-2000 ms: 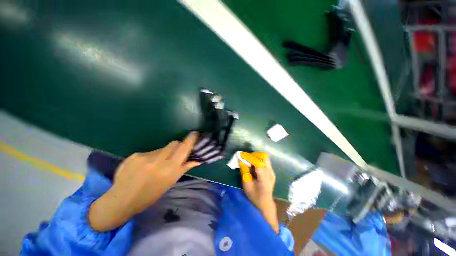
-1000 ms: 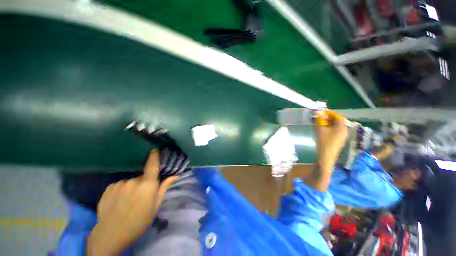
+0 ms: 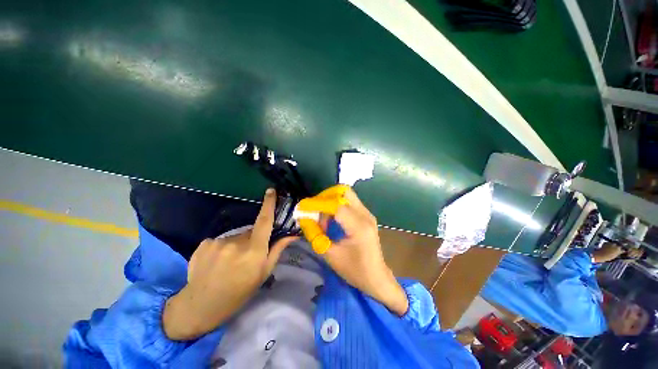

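A bunch of black watches (image 3: 283, 179) lies at the bench's front edge, straps fanned toward the back with silver glints at their ends. My left hand (image 3: 234, 267) holds the near end of the bunch, index finger on top and thumb at the side. My right hand (image 3: 355, 241) has yellow-orange coverings on its thumb and fingers. It pinches a small white wipe (image 3: 306, 214) against the right side of the watches. The wipe is mostly hidden by the fingers. A white square wipe (image 3: 356, 167) lies on the bench just behind my right hand.
A pale grey bottle (image 3: 521, 173) with a metal top lies or stands at the bench's right; which is unclear. A crinkled white packet (image 3: 465, 222) is near it. More black straps (image 3: 490, 14) lie on the green belt beyond the white rail (image 3: 462, 68). Another person's blue sleeve (image 3: 548, 288) is at right.
My right hand has come back from the bottle at the right to the watches, with a white wipe in its fingers. My left hand still holds the bunch. The view has shifted.
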